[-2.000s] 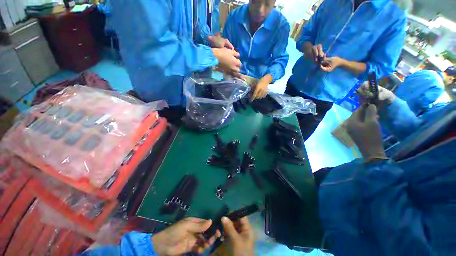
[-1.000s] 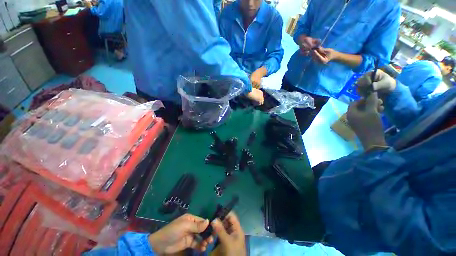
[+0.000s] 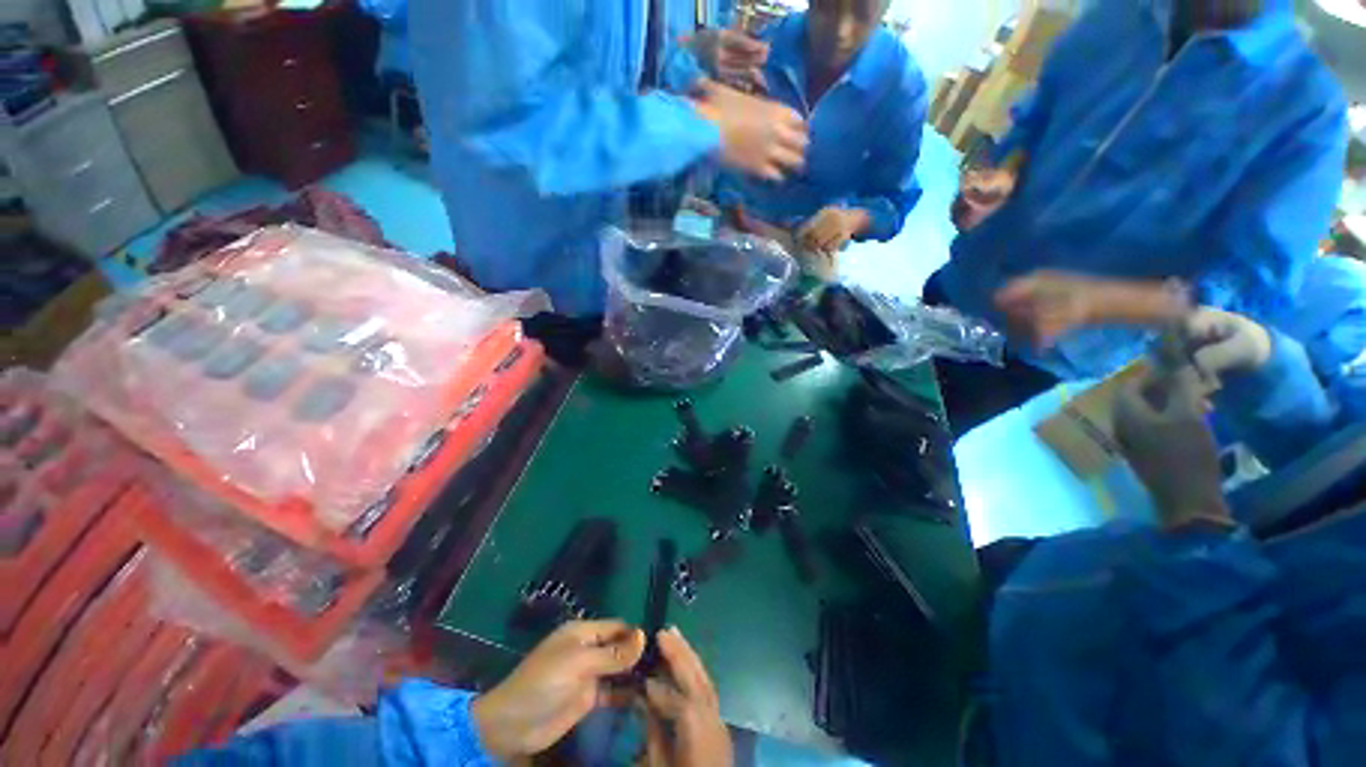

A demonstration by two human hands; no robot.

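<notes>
My left hand [image 3: 557, 689] and my right hand [image 3: 685, 701], both bare, hold a black strap [image 3: 661, 587] between their fingertips at the near edge of the green table [image 3: 502, 547]. The strap points up, away from me; its lower part is hidden by my fingers. Just beyond my left hand lies a row of black straps [image 3: 577, 562] with silver ends. A loose pile of black straps [image 3: 712, 472] lies mid-table. More black strips [image 3: 861, 674] lie at the near right.
Stacked red trays [image 3: 450, 435] under clear film stand left of the table. An open clear bag [image 3: 674, 330] with dark contents stands at the far end. People in blue smocks stand around; a gloved hand [image 3: 1169, 435] is at right. A brown carton [image 3: 1086, 427] lies beyond the table's right side.
The view has shifted, moving the table rightward in the picture. The strap in my hands now points more upright. The neighbour across at right has reached toward the gloved hands.
</notes>
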